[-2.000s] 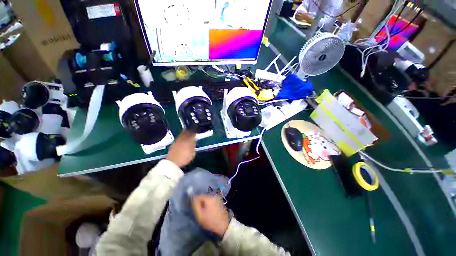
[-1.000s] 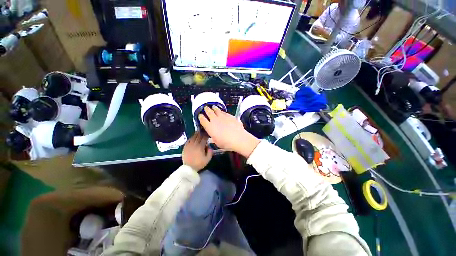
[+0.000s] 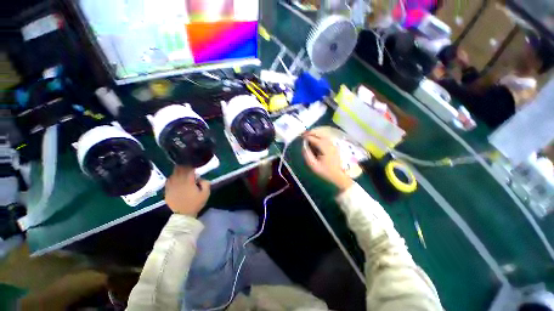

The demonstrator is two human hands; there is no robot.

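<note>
Three white cameras with glossy black balls stand in a row at the bench edge: left [image 3: 118,161], middle [image 3: 182,136] and right [image 3: 249,124]. My left hand [image 3: 187,191] is at the lower front of the middle camera, its fingertips hidden against it. My right hand [image 3: 325,159] is over the left part of the round mouse pad [image 3: 352,159], fingers curled, with a dark patch beneath that may be the mouse. Blur hides whether either hand holds something. A thin white cable [image 3: 265,212] runs from the bench edge to my lap.
A bright monitor [image 3: 176,36] stands behind the cameras. A fan [image 3: 331,42], blue cloth [image 3: 310,88], pale box [image 3: 367,121], yellow tape roll [image 3: 401,176] and thin pen [image 3: 419,232] lie to the right. A person [image 3: 516,91] is at the far right.
My right hand has left the middle camera and moved right to the mouse pad. My left hand remains at that camera's front. The view has turned right, and a person appears at far right.
</note>
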